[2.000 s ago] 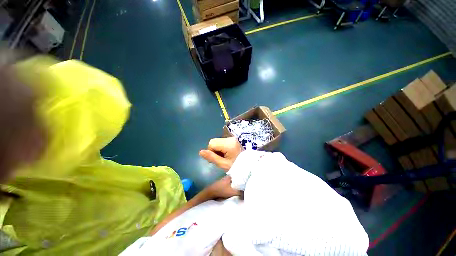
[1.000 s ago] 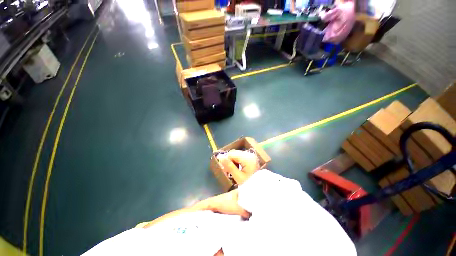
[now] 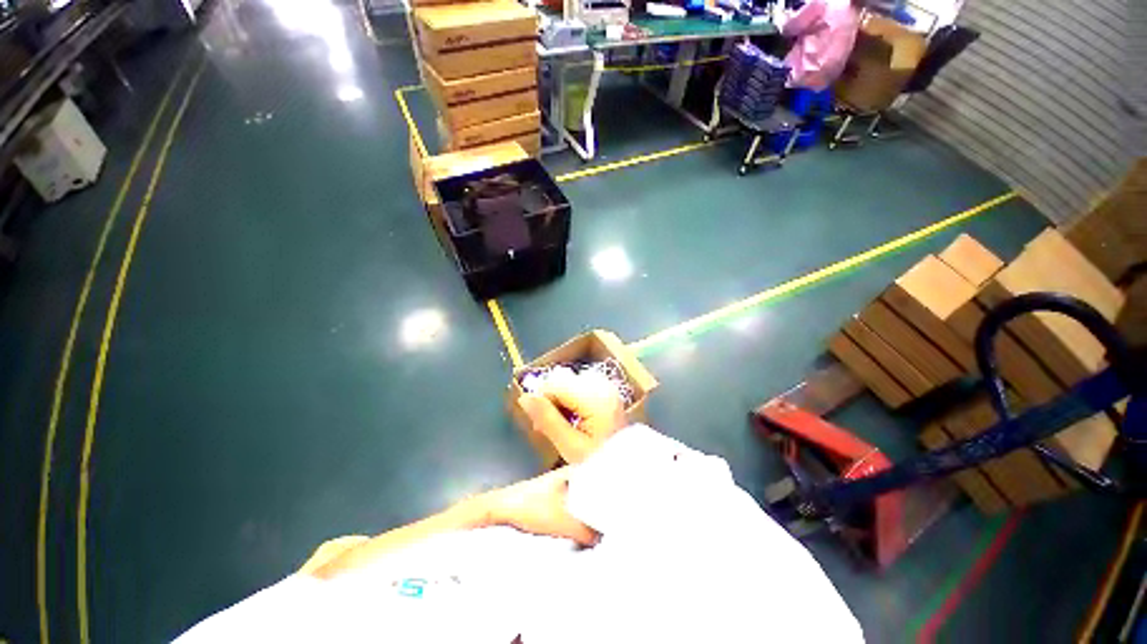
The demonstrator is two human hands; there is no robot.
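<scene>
My right hand (image 3: 582, 411) reaches out of a white sleeve (image 3: 679, 541) from the lower right, its fingers curled. I see no held thing in it. The hand overlaps an open brown carton (image 3: 625, 361) on the floor, which holds tangled white leads. My hand is nearer the camera, and no contact shows. My left hand (image 3: 538, 507) comes from the lower left on a bare forearm and lies against the right sleeve. Its fingers are partly hidden there. The white smock is overexposed, with a small coloured logo at the bottom.
A black crate (image 3: 547, 245) with dark contents stands beyond the carton, before stacked cartons (image 3: 484, 94). On the right, a red pallet truck (image 3: 836, 447) with a dark handle stands by more cartons (image 3: 906, 346). A person in pink (image 3: 824, 44) is at a workbench (image 3: 667, 32) at the back.
The person in yellow has left the view on the left. The view has tilted up, showing the workbench and the person in pink. Both hands stay near the same posture.
</scene>
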